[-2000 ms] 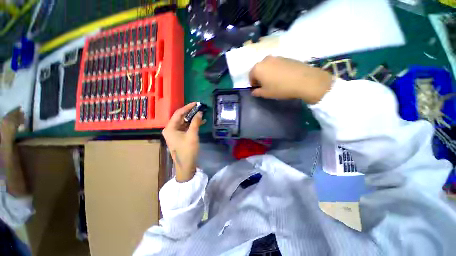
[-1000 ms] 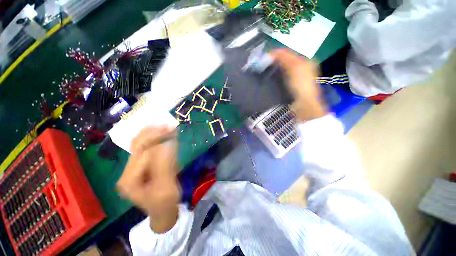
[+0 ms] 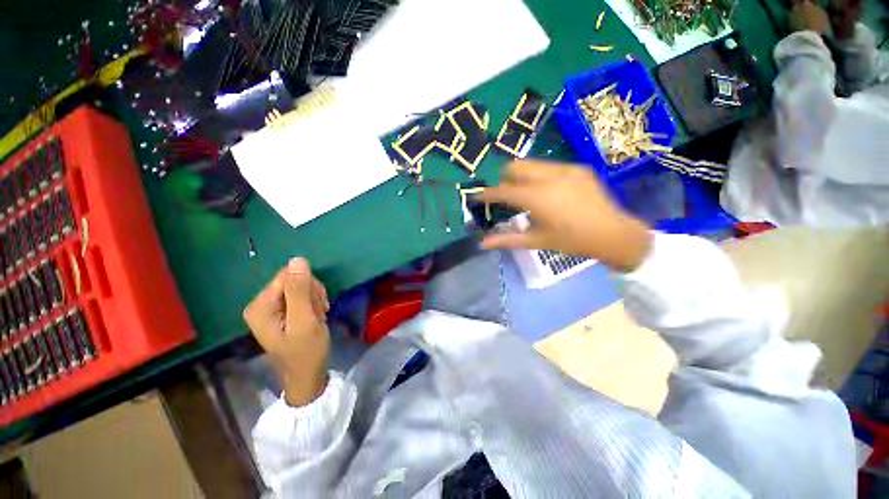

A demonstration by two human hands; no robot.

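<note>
My left hand (image 3: 292, 322) is curled with its fingertips together over the bench edge; whether it holds anything is hidden. My right hand (image 3: 575, 214) is slightly blurred, with fingers and thumb apart around a small black panel with a cream edge (image 3: 475, 207) at the front of the bench; no grip shows. More panels with cream strips (image 3: 473, 136) lie beyond it, beside a white paper sheet (image 3: 327, 171). Thin dark leads (image 3: 421, 200) lie below them. A flat black housing (image 3: 697, 93) lies at the right, past the blue bin of cream strips (image 3: 582, 122).
A red parts tray (image 3: 127, 224) stands at the left. Black panels and dark red wires (image 3: 283, 44) are piled at the back. A white sheet with dark rectangles (image 3: 531, 268) is below my right hand. Another person's sleeve (image 3: 794, 146) is at the right. A cardboard carton (image 3: 112, 453) is lower left.
The view has swung right. My right hand has let go of the black housing, which now lies to the right, and has come back to the small panels. My left hand stays near the bench edge.
</note>
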